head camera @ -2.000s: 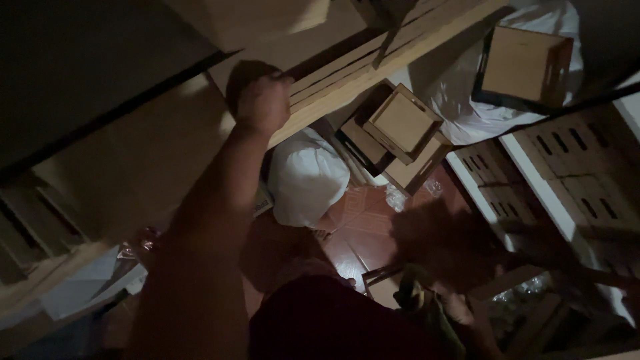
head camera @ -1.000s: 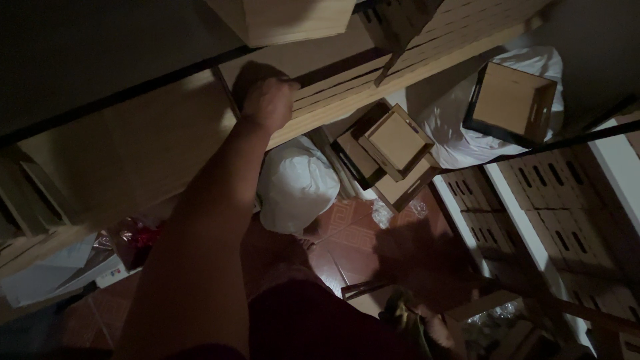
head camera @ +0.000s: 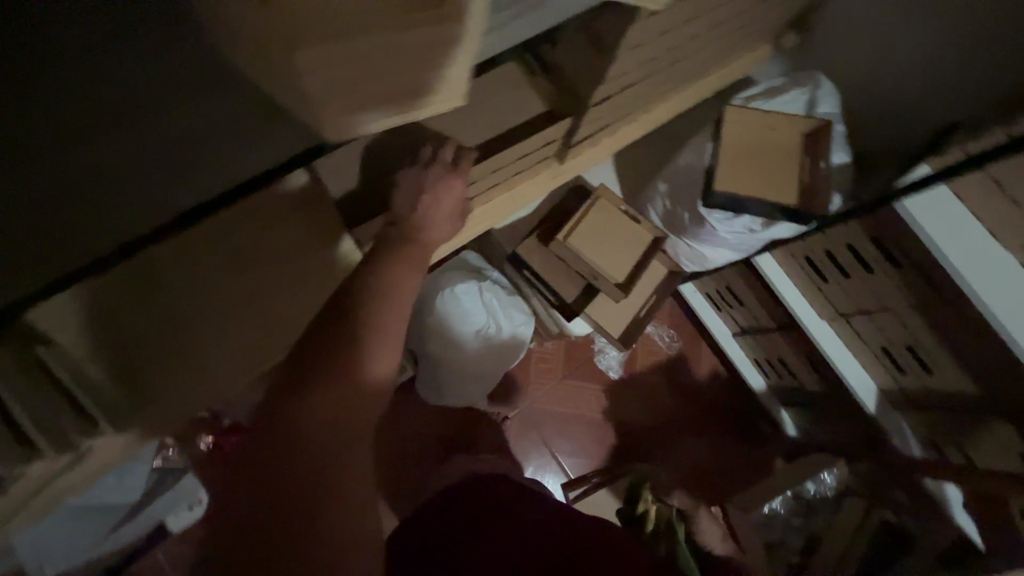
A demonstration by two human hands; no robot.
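My left hand (head camera: 432, 196) rests on the edge of a stack of flat wooden pieces (head camera: 520, 164) on a wooden shelf, its fingers over the stack's end. Blur and shadow hide whether the fingers grip a piece. Low in the view, my right hand (head camera: 704, 524) is dim, beside a crumpled green and yellow cloth-like thing (head camera: 660, 520); its grasp is unclear. A wooden frame or tray (head camera: 596, 484) lies next to that thing. Above my left hand a pale wooden box or panel (head camera: 384, 72) juts out.
Wooden trays (head camera: 612, 240) are piled on the tiled floor (head camera: 560, 392) beside a full white bag (head camera: 472, 328). Another tray (head camera: 760, 160) sits on white plastic (head camera: 688, 216). Shelves at right hold slotted wooden boxes (head camera: 872, 296). Clear plastic wrap (head camera: 612, 356) lies on the floor.
My left hand, earlier bent over the shelf's stack in much the same place, now has its fingers more extended. The pale box or panel above shows larger in the view.
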